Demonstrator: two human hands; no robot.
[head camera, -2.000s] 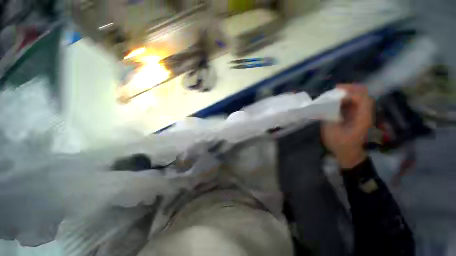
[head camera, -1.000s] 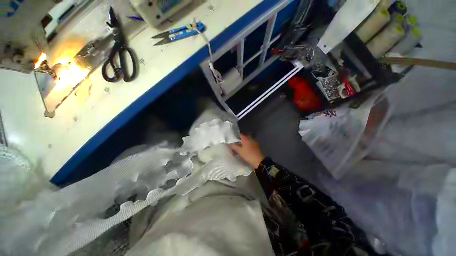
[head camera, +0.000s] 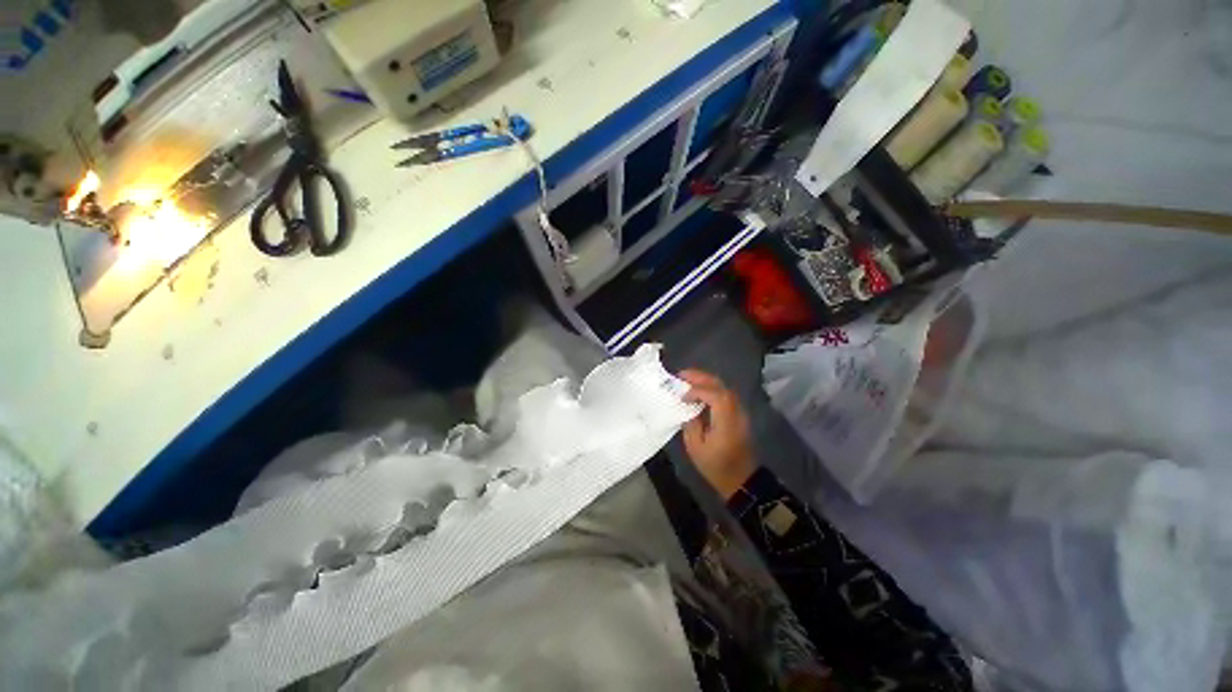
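Note:
A white ruffle trim strip (head camera: 493, 541), finely ribbed with wavy edges, lies folded in two layers across the pale-covered lap and runs off toward the lower left. My right hand (head camera: 716, 430) holds its right end between thumb and fingers, over the right side of the lap. The fingertips are partly behind the trim. My left hand is not in view. The lit needle area (head camera: 156, 230) of the sewing machine is at the upper left, with no fabric seen under it.
Black scissors (head camera: 305, 203), blue thread snips (head camera: 466, 139) and a cream box (head camera: 416, 57) are on the tabletop (head camera: 216, 318). At right are a cluttered side tray (head camera: 865, 257), thread cones (head camera: 959, 156) and a printed plastic bag (head camera: 865, 406). A white frame (head camera: 649, 189) stands at the table edge.
My right hand swung from the upper right down to the lap, then moved slightly right with the trim end. The trim now lies flatter and straighter. The view has shifted and become sharper.

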